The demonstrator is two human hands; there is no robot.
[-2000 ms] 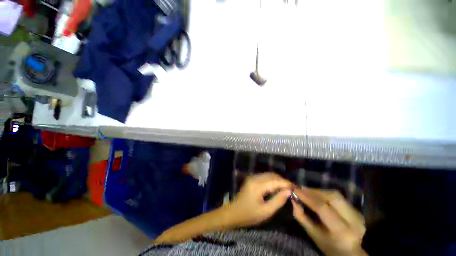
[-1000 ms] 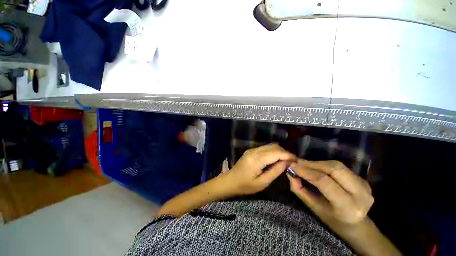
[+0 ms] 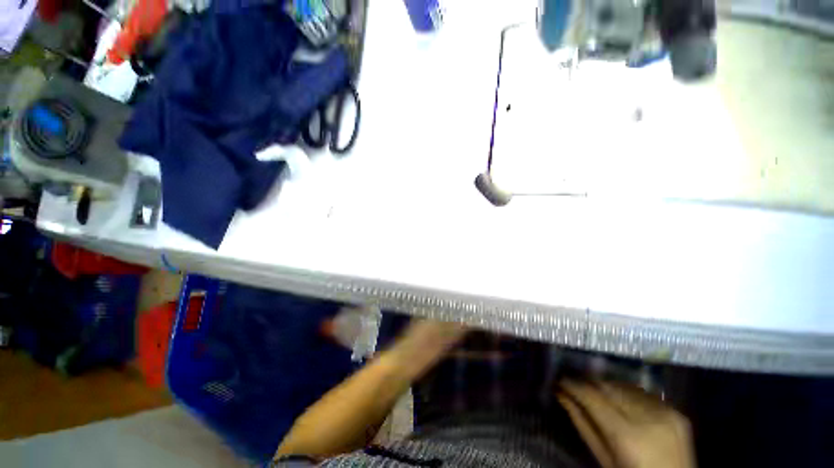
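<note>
My left hand (image 3: 428, 344) is blurred at the table's front edge, its fingers partly hidden under the edge. My right hand (image 3: 631, 422) is low in front of me, below the edge, blurred, with its fingers stretched forward. The two hands are apart. No small metal piece can be made out in either. The sewing machine bed (image 3: 658, 151) lies on the table above, with a small brown-black oval (image 3: 493, 189) at its corner. The needle and presser foot area is blurred at the top.
Navy fabric (image 3: 215, 119) is heaped at the left of the table, with black-handled shears (image 3: 343, 119) beside it. A grey box with a round dark face (image 3: 55, 128) stands at the far left. A blue basket (image 3: 265, 366) and red baskets are below the table.
My hands, together before around a small metal piece, have moved apart; the left is now at the table edge. The view has tilted up, showing the machine bed and the underside of its head.
</note>
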